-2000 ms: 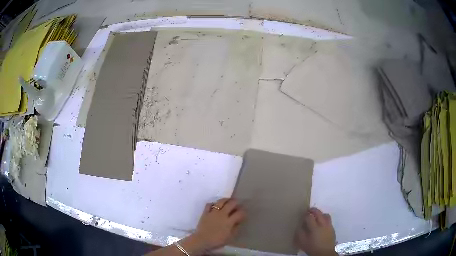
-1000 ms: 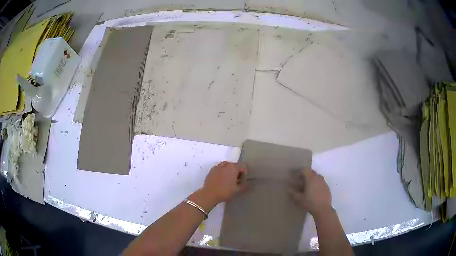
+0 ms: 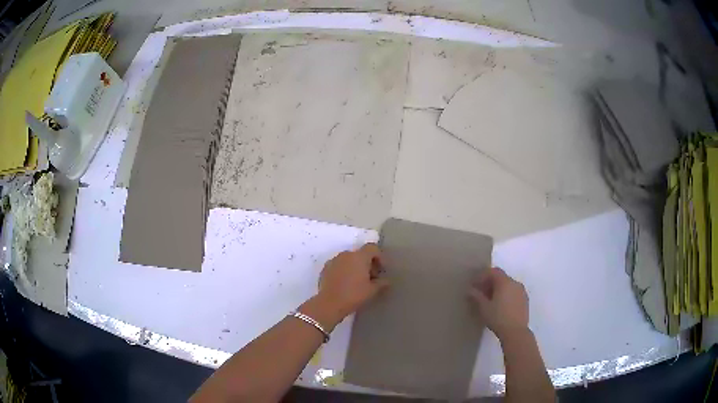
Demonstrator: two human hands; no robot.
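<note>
A grey-brown panel (image 3: 425,315) with rounded corners lies at the near middle, over the white sheet and close to the table's front edge. I cannot tell if it is one piece or a small stack. My left hand (image 3: 349,279) is at its left edge, fingers curled onto it. My right hand (image 3: 504,301) is at its right edge, thumb and fingers pinched there. Both hands are bare; fingertips are partly hidden. An overlapped row of panels (image 3: 177,149) lies at the left, with fine stepped edges on its right side.
A white plastic jug (image 3: 83,102) and yellow cut panels (image 3: 31,86) stand at far left, above cream dried scraps (image 3: 35,212). Stained beige board sheets (image 3: 315,126) cover the middle. A dark grey panel stack (image 3: 642,142) and more yellow panels (image 3: 697,236) are at right.
Both hands have moved from the panel's near part up along its side edges. A fold or raised edge seen across the panel one second ago no longer shows. The view has shifted slightly.
</note>
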